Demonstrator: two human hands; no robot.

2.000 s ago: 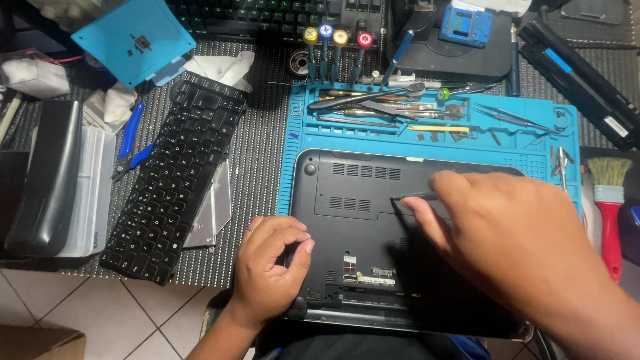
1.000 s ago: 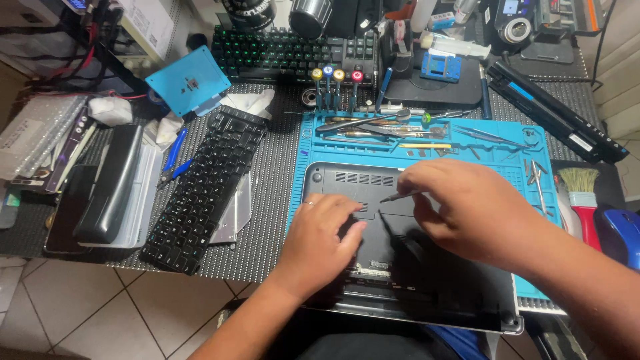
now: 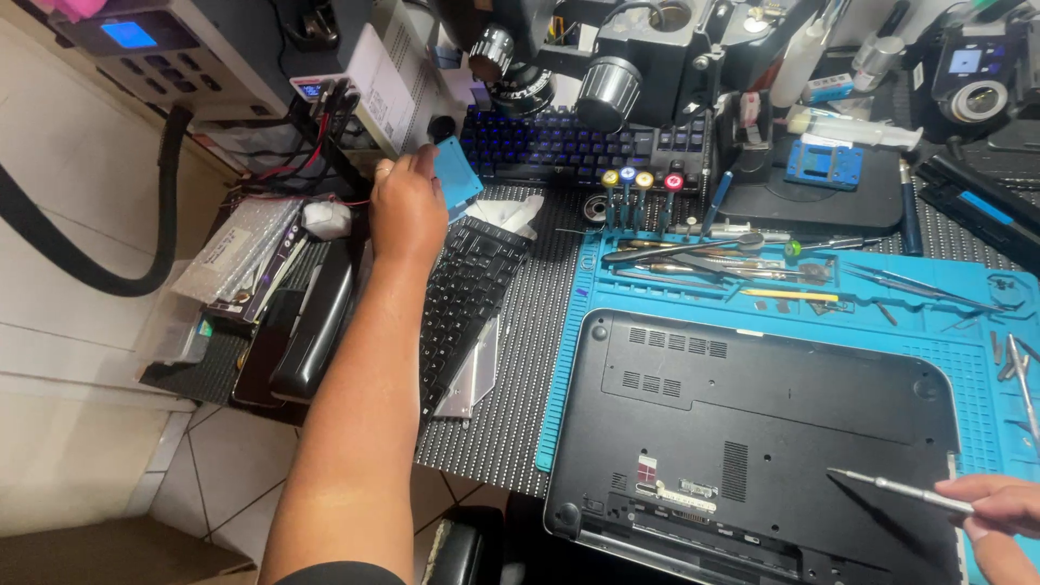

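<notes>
A laptop (image 3: 780, 390) lies bottom side up on a blue silicone repair mat (image 3: 886, 284), its battery bay towards me. My right hand (image 3: 991, 508), at the right edge of the view, holds a slim metal screwdriver (image 3: 902, 489) whose tip points left over the laptop's bottom cover. My left hand (image 3: 409, 199) is stretched far forward, its fingers at the edge of a light blue plate (image 3: 457, 175); whether they grip it is hidden. Below that hand and beside the forearm lies a loose black laptop keyboard (image 3: 471, 296).
Tweezers (image 3: 918, 284) and several tools rest on the mat's upper part, with colour-capped screwdrivers (image 3: 643, 183) upright behind. A microscope (image 3: 609, 81) overhangs a lit keyboard (image 3: 561, 146). A hot air station (image 3: 162, 61) with its hose (image 3: 162, 219) stands left. A laptop battery (image 3: 987, 207) lies right.
My left hand has left the laptop and reached forward and left to the light blue plate. My right hand has drawn back to the laptop's right side with the screwdriver. The view has swung left.
</notes>
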